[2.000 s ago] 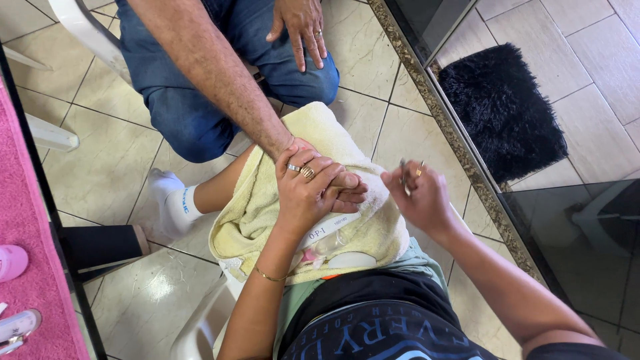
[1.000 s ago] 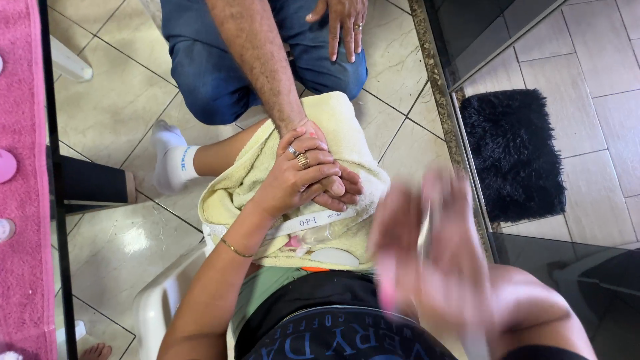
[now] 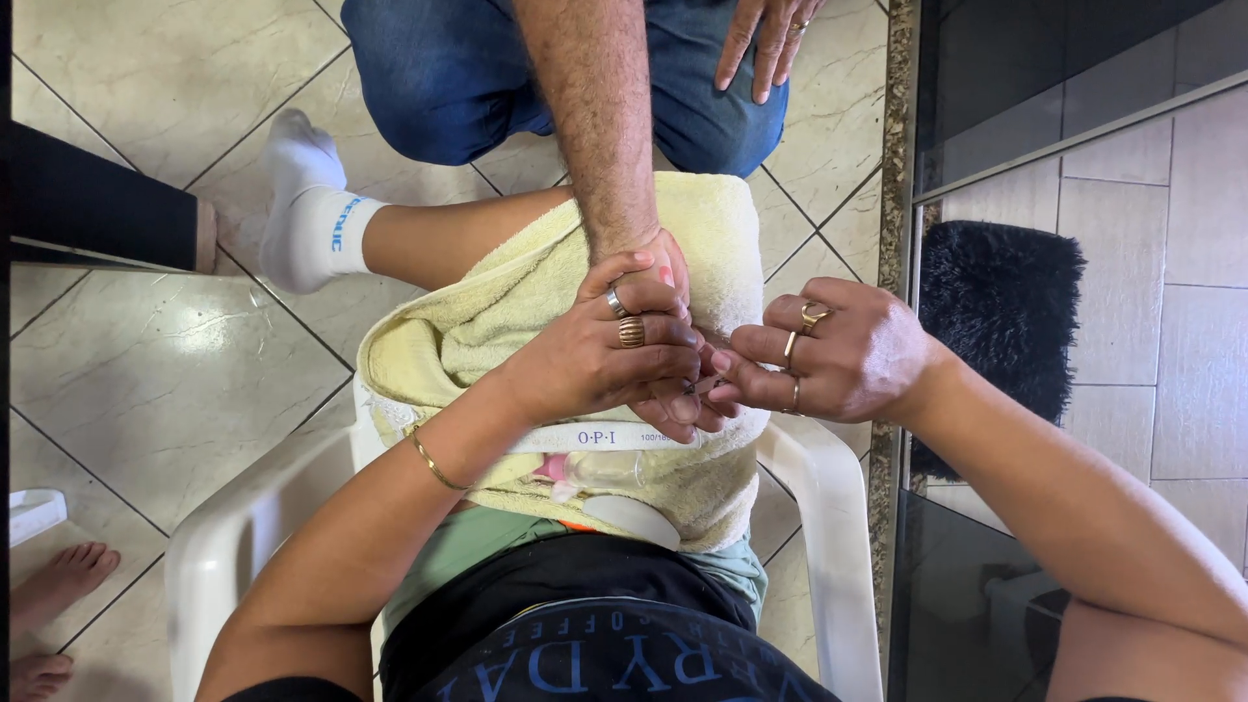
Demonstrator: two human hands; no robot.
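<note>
My left hand (image 3: pixel 639 336), with rings on two fingers, is closed around the other person's hand (image 3: pixel 673 268) above my lap. My right hand (image 3: pixel 829 351), ringed on several fingers, pinches a small metal tool (image 3: pixel 707 386) against that person's fingertips; its jaws are mostly hidden, so its exact kind is unclear. A pale yellow towel (image 3: pixel 712 224) covers my lap beneath the hands. On the towel, close to my body, lie a white nail file (image 3: pixel 565 438), a clear bottle with a pink part (image 3: pixel 604 469) and a white oval object (image 3: pixel 632 521).
The other person's knees in jeans (image 3: pixel 439 78) are opposite me, their other hand (image 3: pixel 765 39) resting on one. I sit in a white plastic chair (image 3: pixel 829 546). A black shaggy mat (image 3: pixel 999 322) lies right, beyond a stone edge (image 3: pixel 892 244). A dark table leg (image 3: pixel 107 205) stands left.
My right hand, raised and apart from the other person's hand earlier, has come in to their fingertips with the small tool. My left hand keeps its hold.
</note>
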